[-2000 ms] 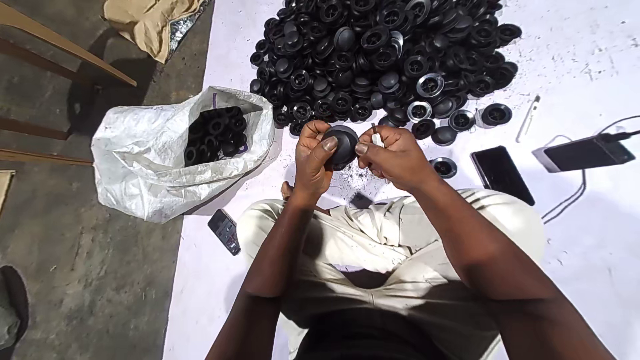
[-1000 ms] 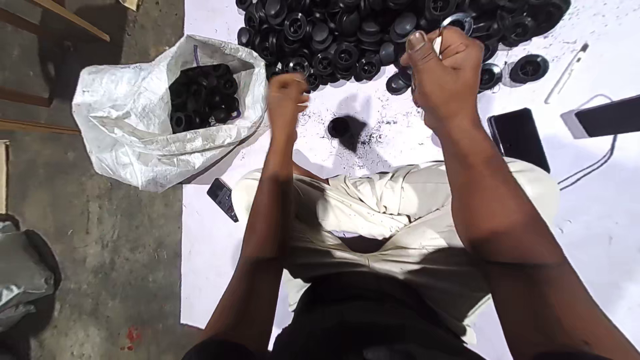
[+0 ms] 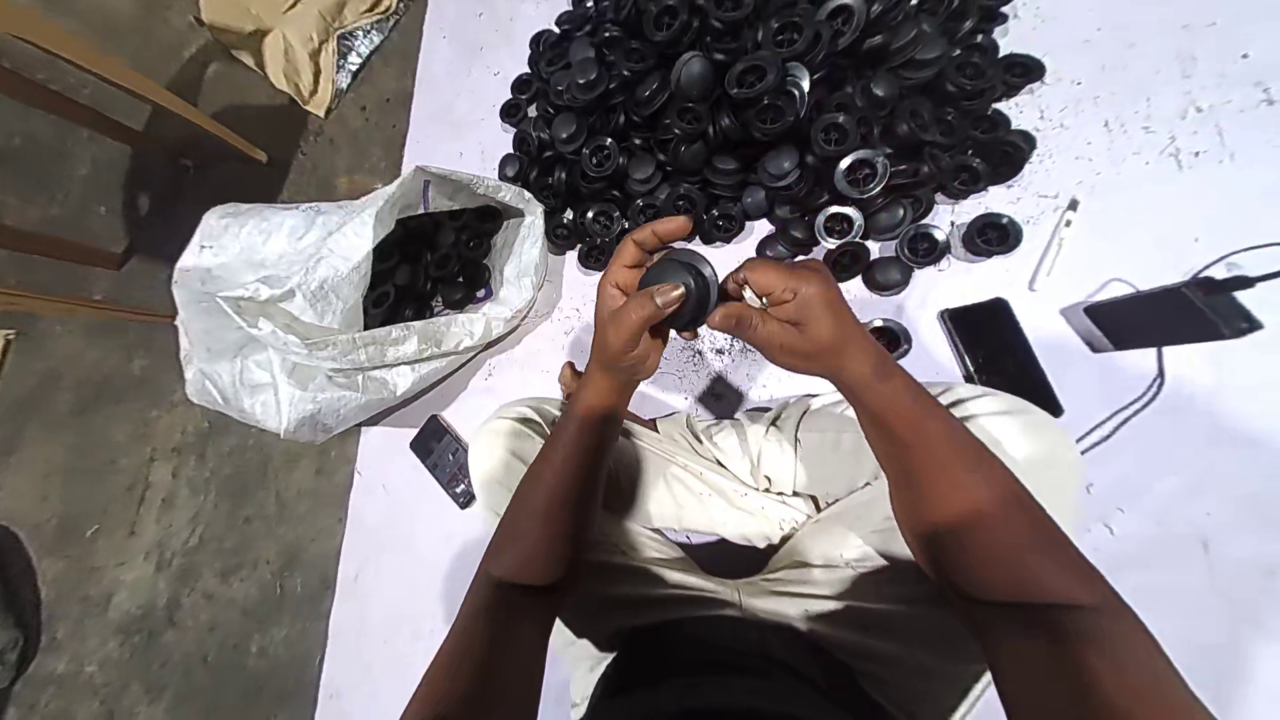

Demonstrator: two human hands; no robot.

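Observation:
Between the thumb and fingers of my left hand [image 3: 640, 300] is a round black plastic cap [image 3: 684, 289] with a wide rim, tilted on edge. At the cap's right rim, my right hand [image 3: 790, 310] pinches a small pale tool [image 3: 754, 297]; its tip is hidden by the fingers. Beyond both hands spreads a large heap of similar black caps [image 3: 720, 110], some showing spoked insides. More black caps fill the open mouth of a white woven sack [image 3: 270, 310] at the left. Dark shavings lie on the white sheet below my hands.
A phone [image 3: 1000, 355] and a power bank [image 3: 1170, 315] with a cable lie at the right, near a white pen-like tool [image 3: 1055, 243]. Another phone [image 3: 442, 460] is beside my left knee. Wooden legs [image 3: 140, 85] and brown wrapping [image 3: 290, 40] are at the upper left.
One second ago my hands were apart, the right one at the heap's edge and the left one nearer the sack. Now they are together at a cap, in front of the heap.

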